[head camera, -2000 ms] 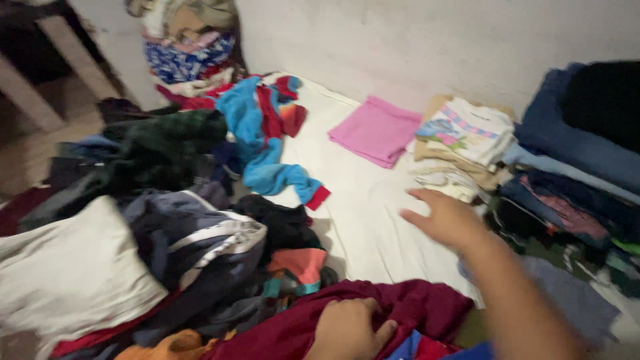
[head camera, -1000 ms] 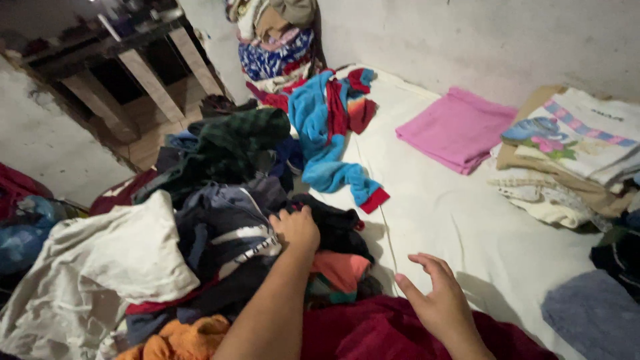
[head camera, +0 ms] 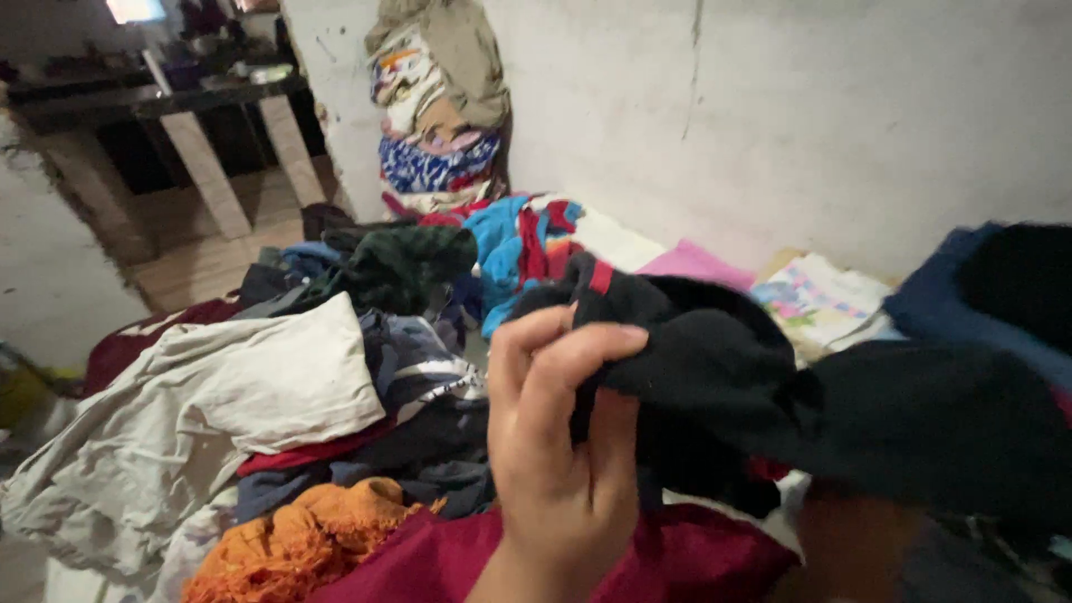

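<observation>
A black cloth garment [head camera: 712, 360] with a small red tag or strip is held up in front of me. My left hand [head camera: 569, 402] grips its left end between thumb and fingers. The garment stretches to the right, over a blurred, dark part of my right arm or hand [head camera: 863, 536]; the fingers there are hidden. Beneath lies a dark red cloth [head camera: 444, 553]. Left of my left hand are an orange fringed cloth [head camera: 293, 536], a cream garment [head camera: 226, 402] and dark garments with white print [head camera: 419, 360].
Behind the black garment are a blue and red garment [head camera: 502, 251], a pink folded cloth [head camera: 699, 261] and a folded white printed shirt [head camera: 825, 293]. Folded dark blue clothes [head camera: 938, 276] stand at right. A tall heap of clothes [head camera: 444, 109] leans by the wall [head camera: 754, 109].
My left hand, one second ago on the dark clothes in the pile, is now raised with the black garment in it. My right hand, seen open then, is now mostly hidden.
</observation>
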